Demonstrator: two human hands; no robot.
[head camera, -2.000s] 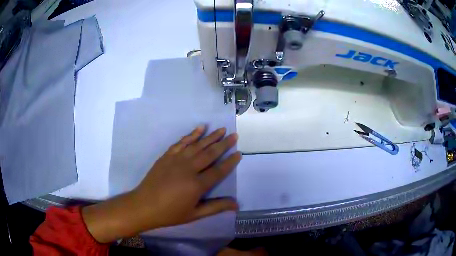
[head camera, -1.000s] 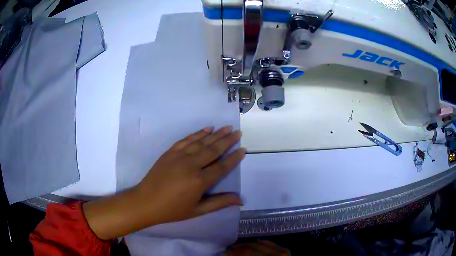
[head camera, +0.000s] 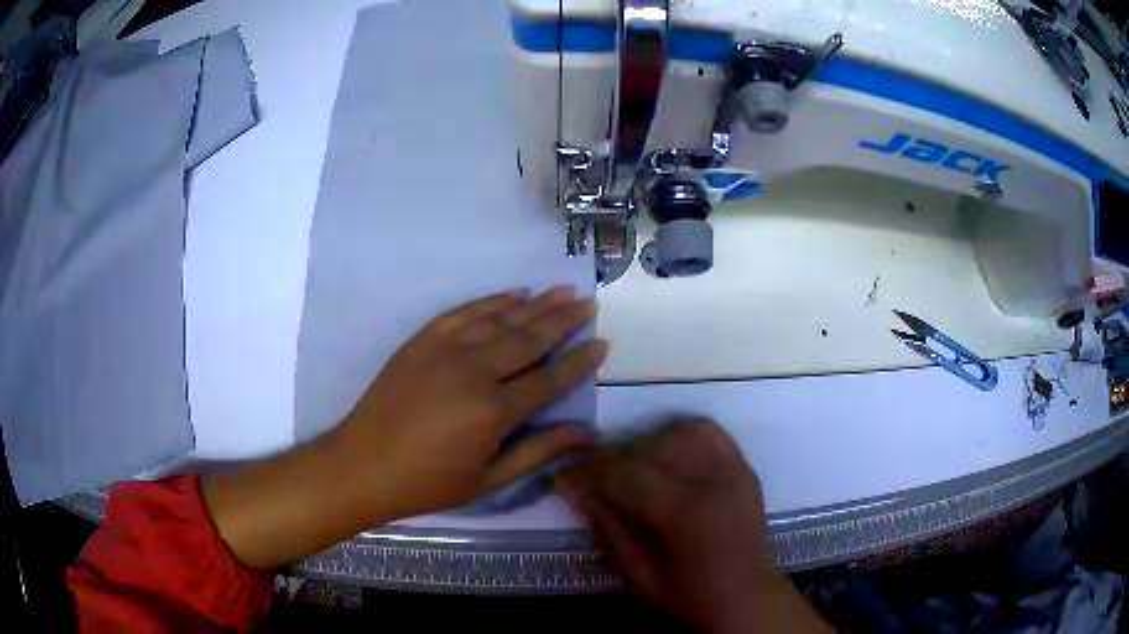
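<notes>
A grey-lavender cut panel (head camera: 409, 235) lies flat on the white table, its right edge under the presser foot (head camera: 579, 229) of the white sewing machine (head camera: 805, 124). My left hand (head camera: 452, 403) lies flat on the panel in front of the foot, fingers slightly apart, near the right edge. My right hand (head camera: 681, 514) is blurred, at the table's front edge just right of my left thumb, with its fingertips pinching the panel's near edge. The cloth there is slightly bunched and partly hidden by the hands.
A stack of cut panels (head camera: 93, 273) lies at the table's left. Blue-handled thread snips (head camera: 947, 353) and some loose thread (head camera: 1040, 390) lie on the right. The ruler-marked grey edge (head camera: 867, 526) runs along the front. Grey cloth (head camera: 1052, 601) shows at the lower right.
The panel has moved away from me under the foot, and its stepped far end is no longer visible. My right hand has come up from the bottom edge to the panel's near edge. My left hand has barely moved.
</notes>
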